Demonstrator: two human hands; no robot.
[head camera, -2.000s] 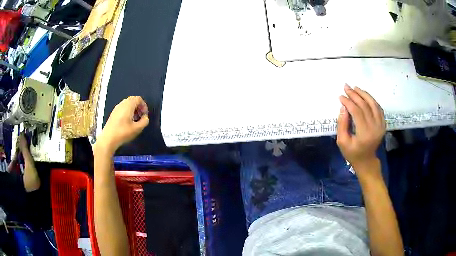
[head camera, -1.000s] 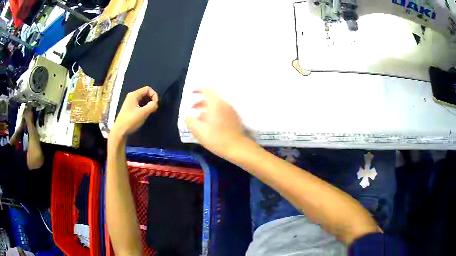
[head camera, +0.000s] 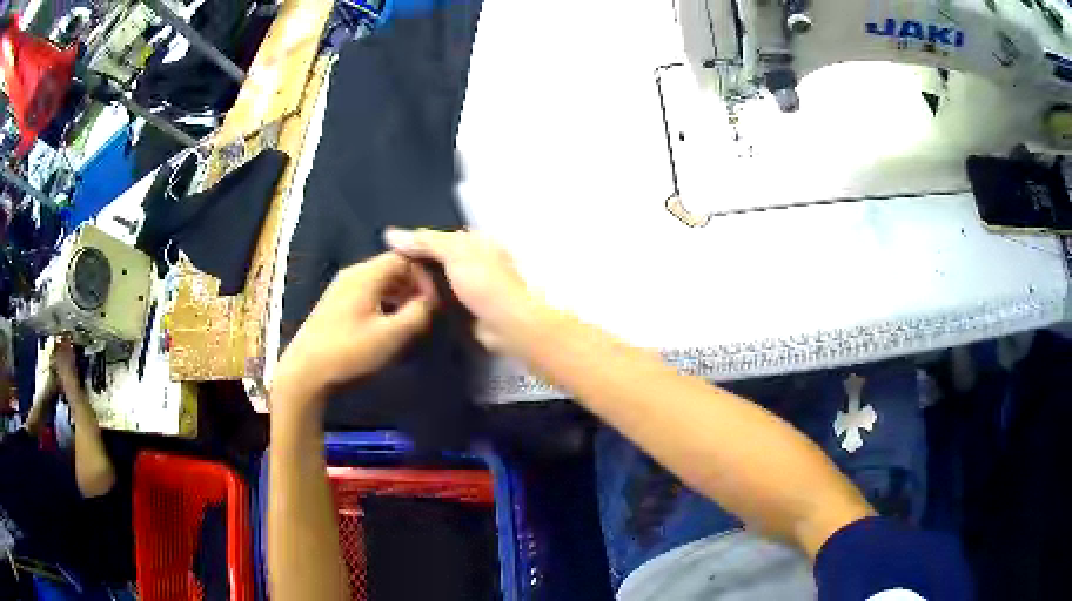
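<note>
Long black cloth (head camera: 376, 141) lies along the left end of the white table. My left hand (head camera: 359, 329) is on its front part, with thumb and forefinger pinched together on the cloth. My right hand (head camera: 470, 276) reaches across from the right and holds the cloth's right edge, its fingertips beside my left fingers. The cloth between and below my hands is bunched and blurred, and hangs over the table's front edge. My fingertips are partly hidden in it.
A white sewing machine (head camera: 870, 53) stands at the back right, with a phone (head camera: 1017, 194) beside it. Red basket (head camera: 176, 522) and blue-rimmed basket (head camera: 511, 505) are below the table. Another person's arm (head camera: 88, 440) is at far left, by a second machine (head camera: 94, 276).
My right hand has moved left from over the table's right part onto the cloth. My left hand has moved slightly right. The cloth's front part has shifted right and is now bunched.
</note>
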